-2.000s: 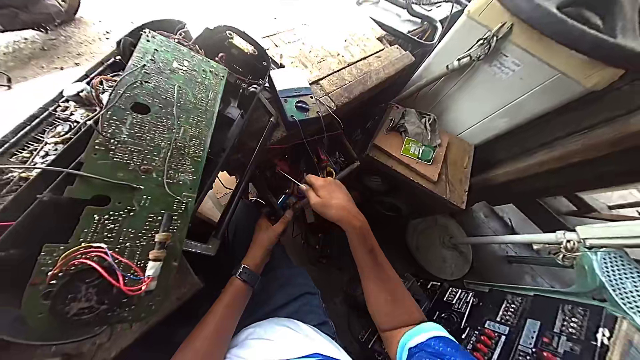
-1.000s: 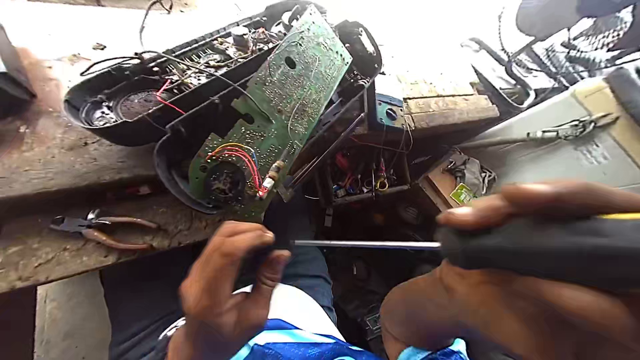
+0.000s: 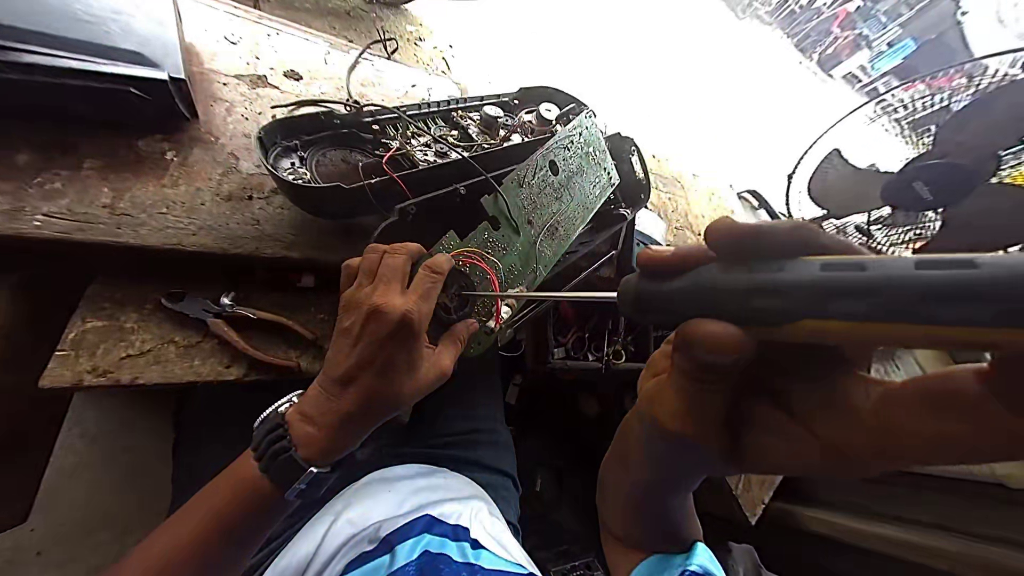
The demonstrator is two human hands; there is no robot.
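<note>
My right hand [image 3: 720, 352], close to the camera, grips the dark handle of a screwdriver [image 3: 560, 296]. Its thin metal shaft points left, its tip appearing over the round speaker-like part [image 3: 456, 300] at the near end of a green circuit board [image 3: 560, 200]; whether it touches cannot be told. Fingers of my left hand [image 3: 392, 320] rest spread on that end, holding the board's edge. Red and yellow wires [image 3: 488, 276] curve beside the fingertips. The board lies tilted on an opened black plastic housing [image 3: 352, 196] with electronic parts inside.
Pliers with brown handles [image 3: 232, 324] lie on a lower wooden board [image 3: 128, 344] at left. The worn wooden bench [image 3: 160, 184] carries a dark glossy case [image 3: 88, 60]. A tray of small tools [image 3: 596, 364] sits below the bench edge, and a fan [image 3: 928, 184] stands at right.
My hands were over the tool tray at first. The screwdriver then came up in my right hand, and my left hand has moved onto the circuit board's near end. The view has swung left.
</note>
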